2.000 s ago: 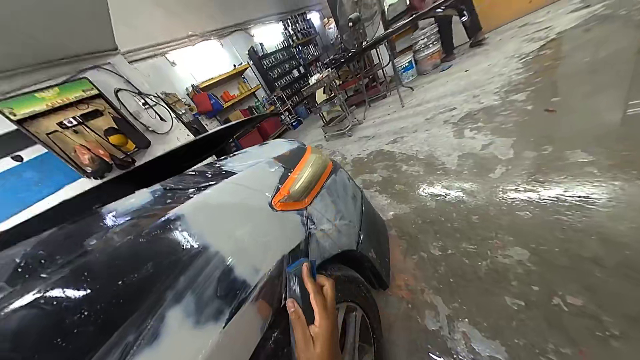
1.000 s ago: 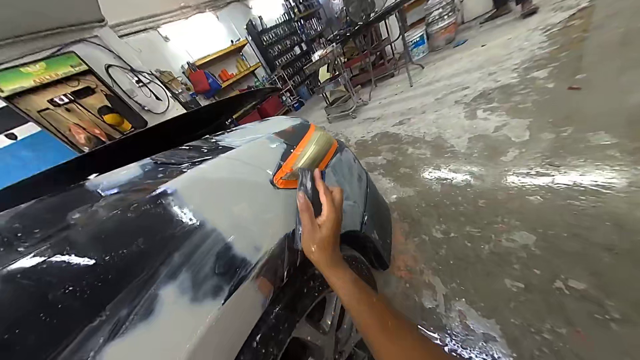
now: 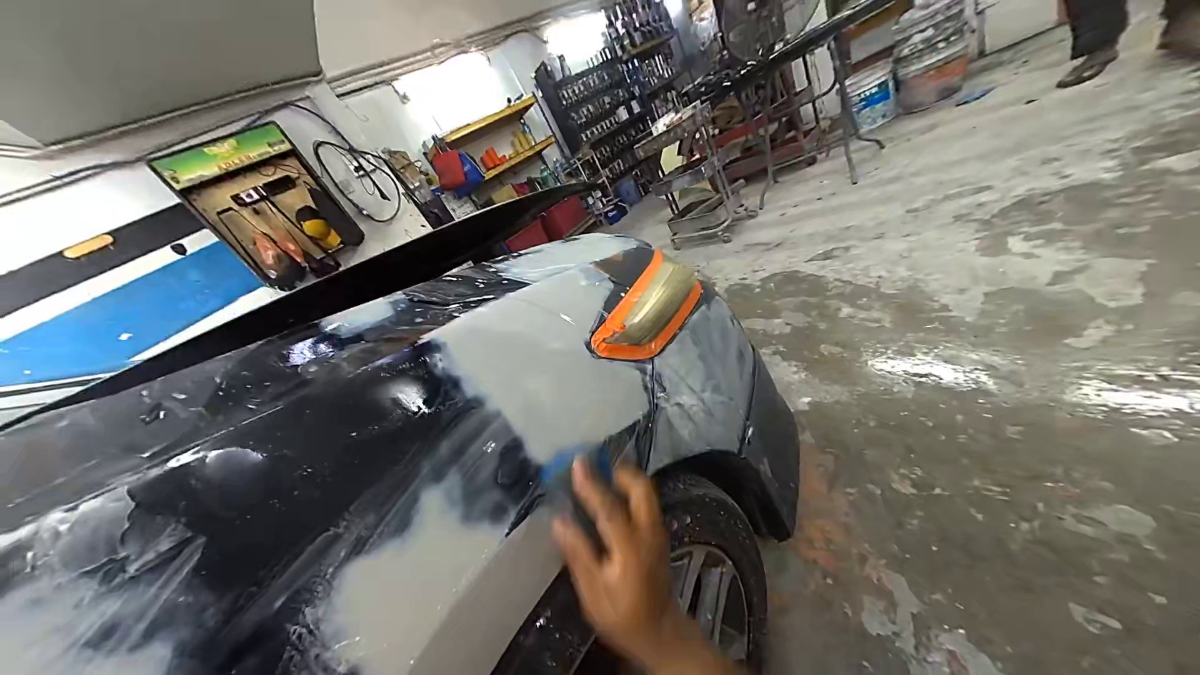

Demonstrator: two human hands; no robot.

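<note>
My right hand (image 3: 619,553) grips a dark sanding block with a blue edge (image 3: 577,464), blurred, against the car fender (image 3: 497,553) just above the front wheel arch. The fender is black with patches of pale grey filler or primer and looks wet. Ahead of the hand sits a headlight (image 3: 661,305) edged with orange masking tape, with the grey bumper corner (image 3: 703,403) beside it. The front wheel (image 3: 708,562) lies right of and below the hand, partly hidden by it. My left hand is out of view.
The raised bonnet (image 3: 375,277) crosses behind the fender. A wire trolley (image 3: 694,178) and a metal table (image 3: 797,47) stand farther back, near buckets (image 3: 872,98) and shelves of bottles (image 3: 609,94). A person's feet (image 3: 1092,66) show at the top right. The concrete floor (image 3: 937,441) looks wet.
My right hand was up by the taped headlight one second ago. It is now lower on the fender, above the wheel arch, still holding the block.
</note>
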